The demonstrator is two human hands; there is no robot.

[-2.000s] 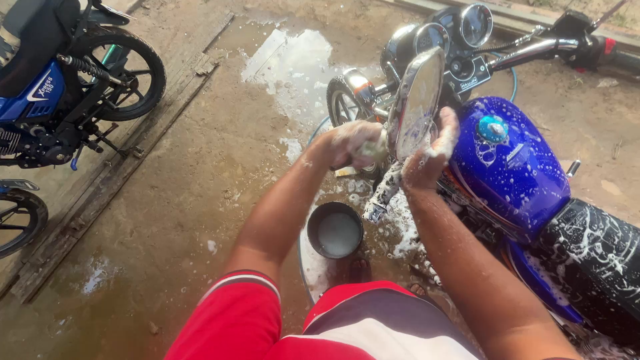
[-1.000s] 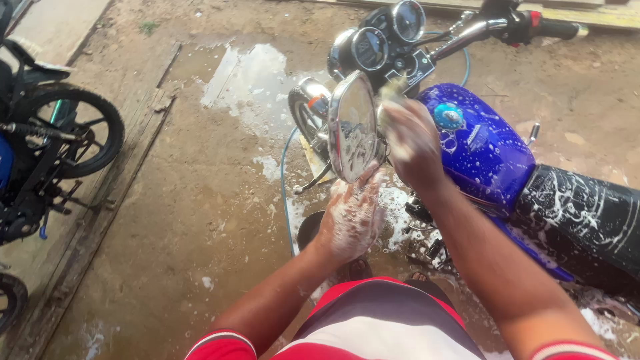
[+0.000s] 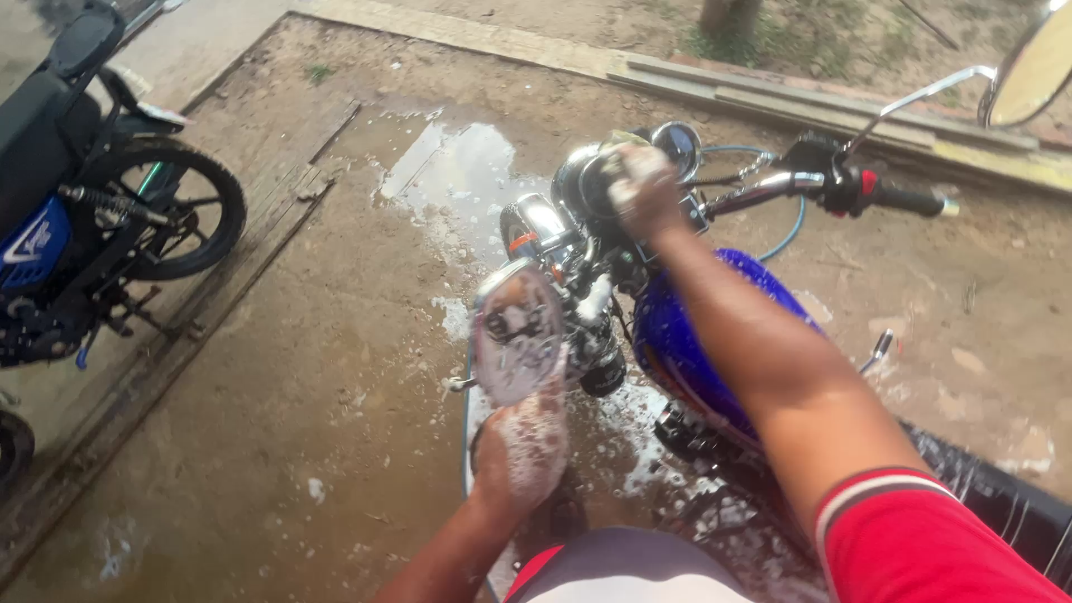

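My left hand (image 3: 526,452), coated in suds, is at the lower edge of the motorcycle's left mirror (image 3: 519,335) and seems to grip it. The mirror glass is streaked with foam. My right hand (image 3: 649,188) is blurred over the instrument gauges (image 3: 586,180), with a pale yellowish sponge or cloth (image 3: 626,141) at its fingers. Right of that hand, one round gauge (image 3: 677,149) shows. The blue fuel tank (image 3: 695,335), flecked with foam, lies under my right forearm. The handlebar's black grip (image 3: 909,199) points right.
Another motorcycle (image 3: 42,226) stands at the left beside long wooden planks (image 3: 209,276). A soapy puddle (image 3: 461,176) lies beyond the front wheel. A blue hose (image 3: 791,230) runs behind the handlebar. The right mirror (image 3: 1026,71) juts out at the upper right; boards (image 3: 754,92) edge the ground.
My right hand has moved from beside the left mirror to the gauges. My left hand remains at the mirror's lower edge. Two seconds ago both hands were around the mirror.
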